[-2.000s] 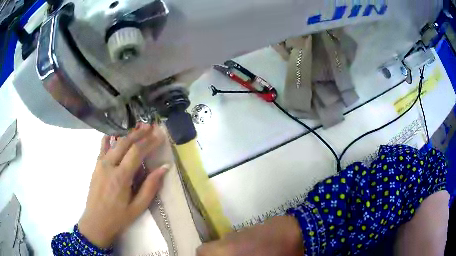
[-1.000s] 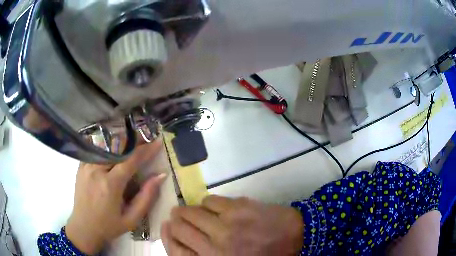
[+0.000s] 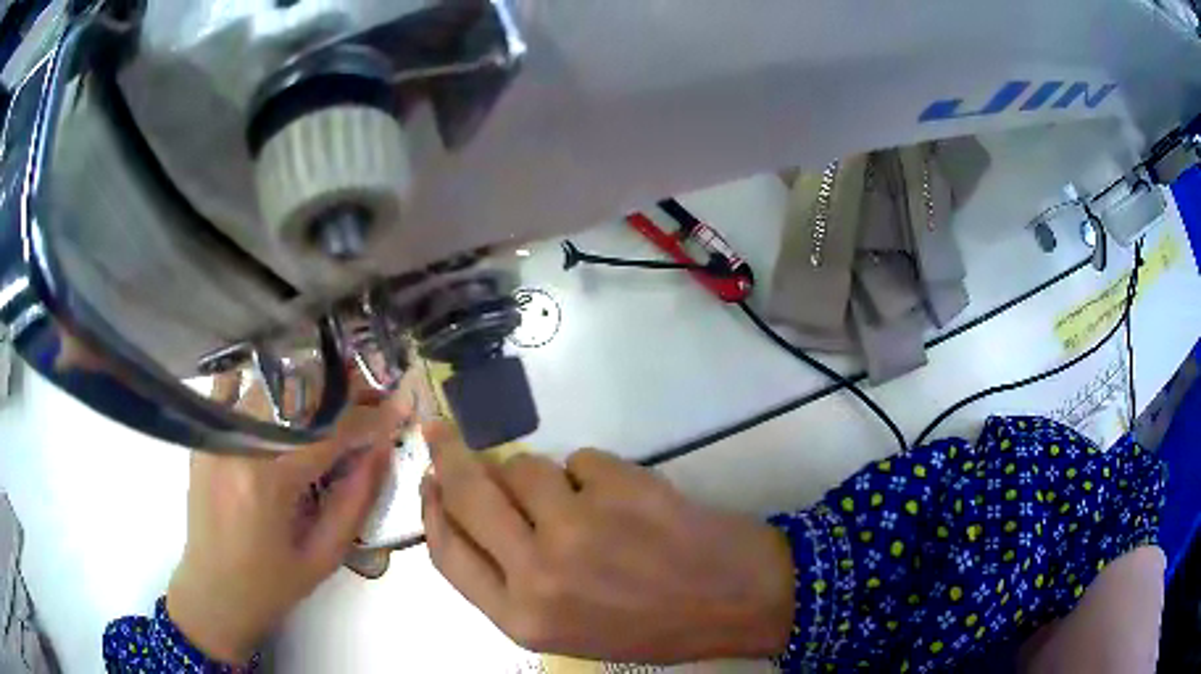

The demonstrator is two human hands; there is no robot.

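The sewing machine head (image 3: 738, 92) fills the top of the view. My left hand (image 3: 264, 520) is at the left below the presser area, thumb and fingers pinched around a taupe zipper piece; a small end of the piece (image 3: 370, 562) shows below the hand. My right hand (image 3: 593, 553) lies on the bed to the right, its fingertips close to my left fingers under the needle area. Whether it grips anything is hidden. The needle and presser foot are not clear. A dark square attachment (image 3: 491, 402) hangs just above my right fingers.
Red and black thread snips (image 3: 698, 257) lie right of the needle, with a black cord (image 3: 823, 366). Taupe zipper pieces (image 3: 869, 270) lie farther right. Grey pieces (image 3: 24, 593) are at the left edge. A pale ribbed knob (image 3: 332, 171) sits on the head.
The long strip seen under my left hand has mostly gone from view; only a short end shows. My right hand has moved forward to the needle area. The machine looms nearer than two seconds ago.
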